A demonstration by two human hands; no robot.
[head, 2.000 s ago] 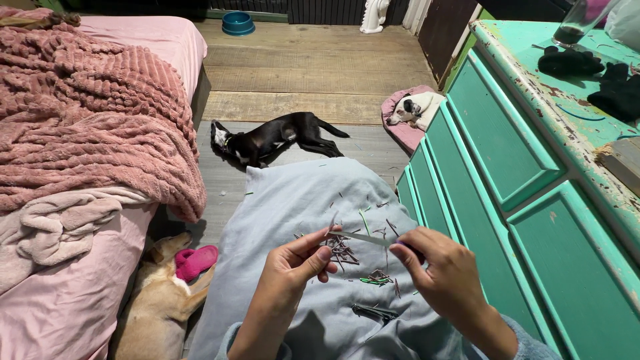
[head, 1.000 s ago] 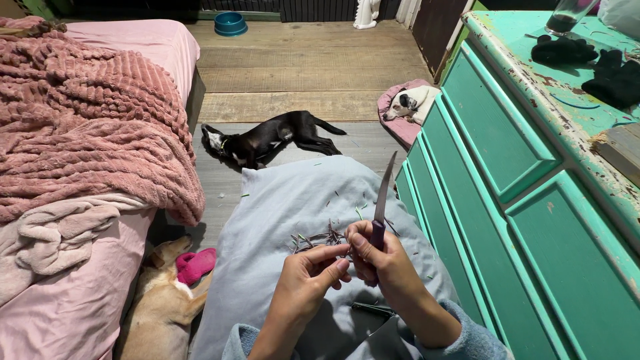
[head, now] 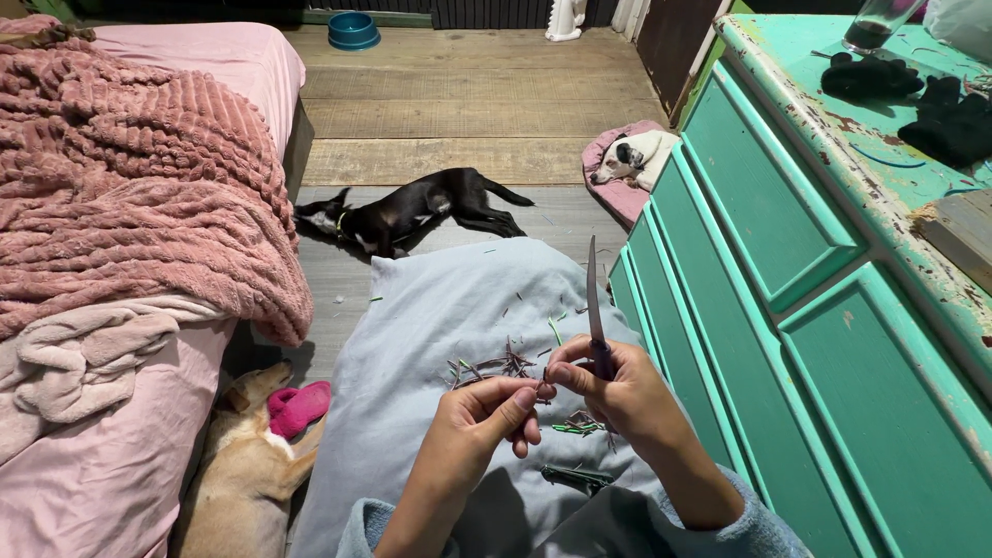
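My right hand (head: 616, 387) grips the dark handle of a small knife (head: 595, 291), its narrow blade pointing up and away. Between its thumb and index finger is one end of a thin dark strand (head: 542, 383). The fingertips of my left hand (head: 492, 415) pinch the same strand, close beside the right ones. Below them a grey-blue cloth (head: 434, 310) covers my lap. On it lie a heap of brown cut pieces (head: 508, 363), a smaller pile of green and brown pieces (head: 580, 424) and a dark green bundle (head: 577, 477).
A black dog (head: 434, 203) lies on the floor ahead, a white dog (head: 639, 159) on a pink cushion, and a tan dog (head: 240, 473) at the left beside a pink slipper (head: 298, 408). The bed (head: 271, 70) is at left. A turquoise dresser (head: 775, 194) at right holds black gloves (head: 868, 77).
Two seconds ago the knife lay lower, nearly level, between my hands; its blade now stands upright. Since one second ago my hands have stayed close together.
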